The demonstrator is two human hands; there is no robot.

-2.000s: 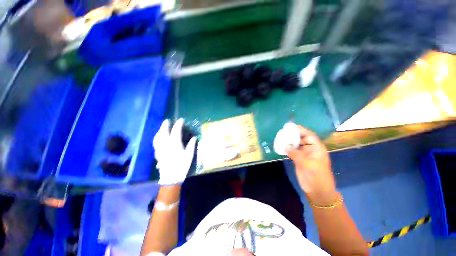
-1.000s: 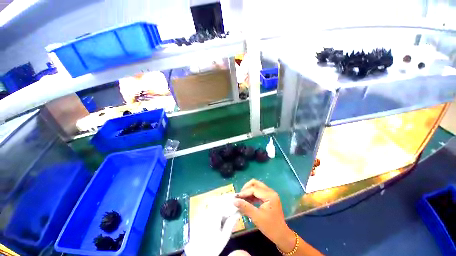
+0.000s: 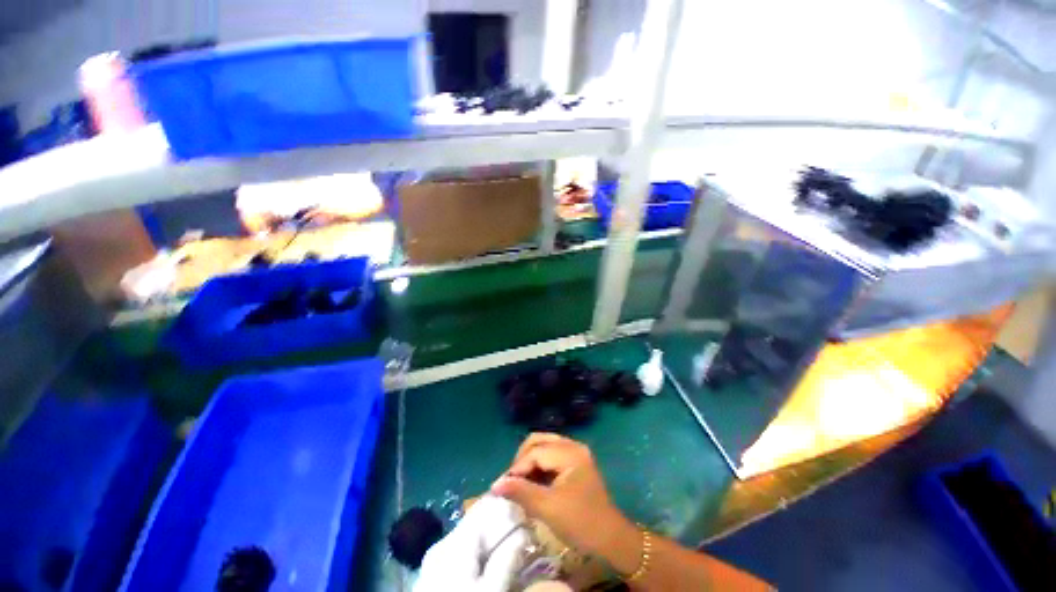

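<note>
My left hand (image 3: 481, 549), in a white glove, is at the bottom centre, partly cut off by the lower edge. My bare right hand (image 3: 562, 497) meets it, fingertips bent together at the glove. Any small thing between the fingers is hidden or too blurred to tell. A black spiky head (image 3: 415, 535) lies on the green bench just left of the glove. A pile of black heads (image 3: 562, 393) lies beyond my hands. A white squeeze bottle (image 3: 651, 372) stands or lies at the pile's right end. The cardboard sheet is mostly hidden by my hands.
A large blue tote (image 3: 272, 463) at left holds a black head. Another blue tote (image 3: 284, 306) with black pieces is behind it. The lit box (image 3: 880, 382) is at right, with black pieces on top. A shelf (image 3: 521, 141) crosses above. A floor tote (image 3: 996, 526) is lower right.
The white bottle held in my right hand two seconds ago is no longer seen there. My hands have come together over the cardboard, and the view has tilted up and shifted.
</note>
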